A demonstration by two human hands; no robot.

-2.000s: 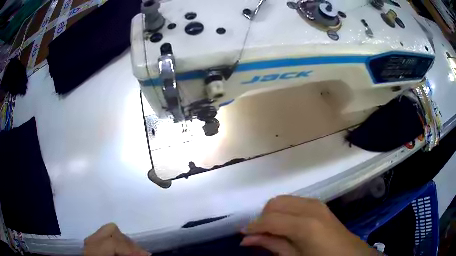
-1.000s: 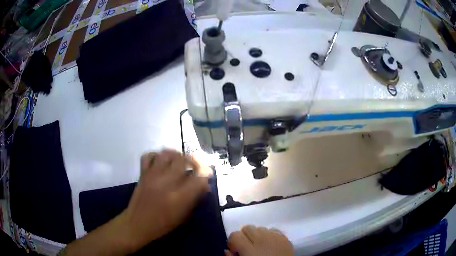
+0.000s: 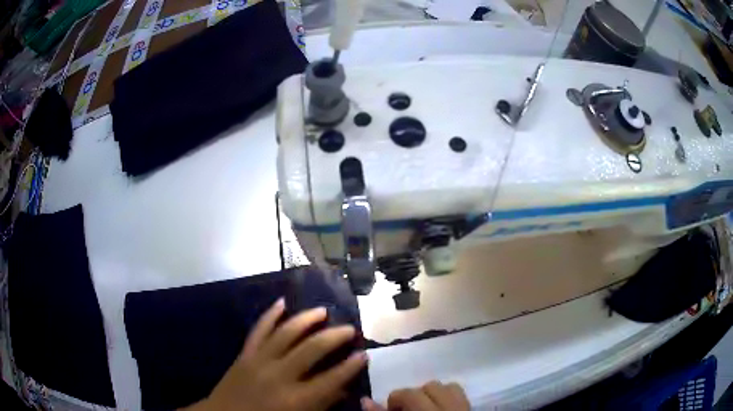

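A dark cut panel (image 3: 189, 325) lies on the white table, its right part reaching the front of the sewing machine head (image 3: 482, 152) beside the needle area. My left hand (image 3: 293, 361) lies on the panel with fingers spread, pressing it flat. My right hand (image 3: 426, 397) is at the bottom edge, partly cut off, beside the panel's lower right corner; its fingertips seem to touch the edge, but whether they grip it cannot be told. The presser foot and needle are hidden behind the machine head and cloth.
Another dark panel (image 3: 58, 305) lies at the left edge. A folded dark stack (image 3: 205, 88) is at the back left, with a small dark bundle (image 3: 50, 124) beside it. Another dark piece (image 3: 667, 281) lies under the arm at right. A blue basket (image 3: 691, 389) is at lower right.
The panel has come up onto the table and to the machine. My left hand has moved from the needle area down onto the cloth with fingers spread. My right hand has slipped slightly lower.
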